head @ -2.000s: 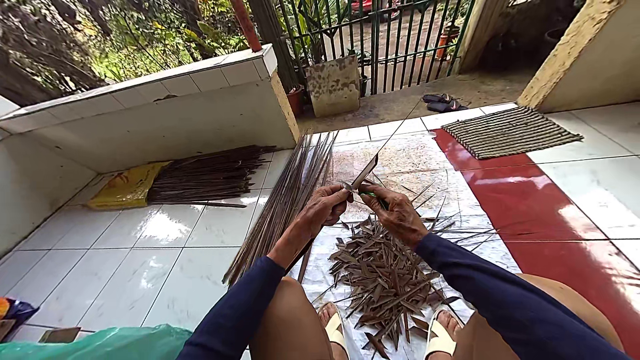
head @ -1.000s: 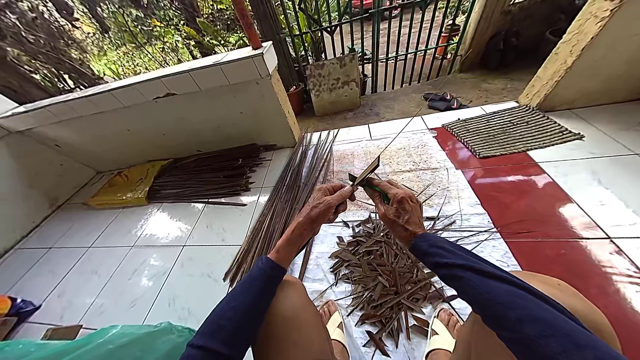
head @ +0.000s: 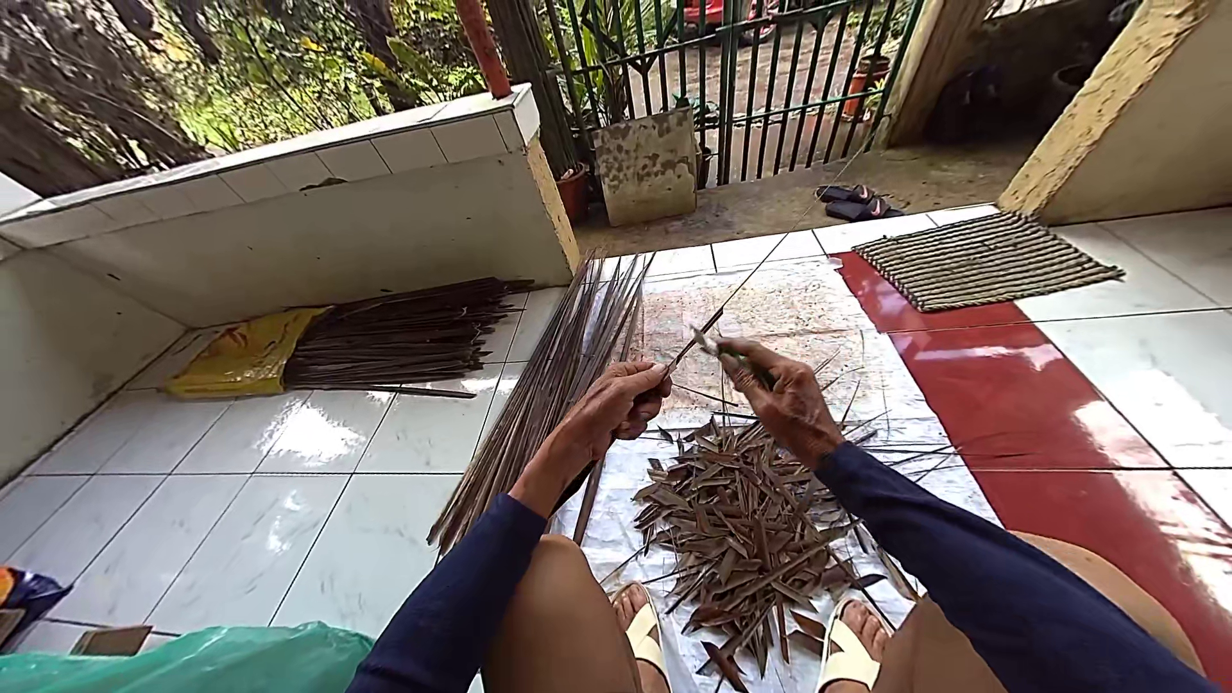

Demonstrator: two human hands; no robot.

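My left hand (head: 626, 399) pinches a thin brown leaf strip (head: 685, 351), whose slender rib runs up and away towards the gate. Just right of it, my right hand (head: 784, 395) is closed on a small cutting tool (head: 707, 339); its blade lies at the strip, and its exact kind is unclear. Below both hands a heap of short brown leaf scraps (head: 751, 539) lies on a white sheet (head: 866, 385) between my feet. Long thin brown strips (head: 539, 404) lie in a bundle at the sheet's left side, partly behind my left forearm.
Another bundle of dark strips (head: 404, 337) lies by the low wall, its end in a yellow plastic bag (head: 245, 356). A woven mat (head: 987, 260) is at the right. Black sandals (head: 857, 202) lie before a metal gate (head: 760, 96). Green plastic (head: 192, 659) is at lower left.
The blade and my right hand, closer to my left hand one second ago, have moved slightly apart from it. The wide leaf piece seen earlier at the hands no longer shows there.
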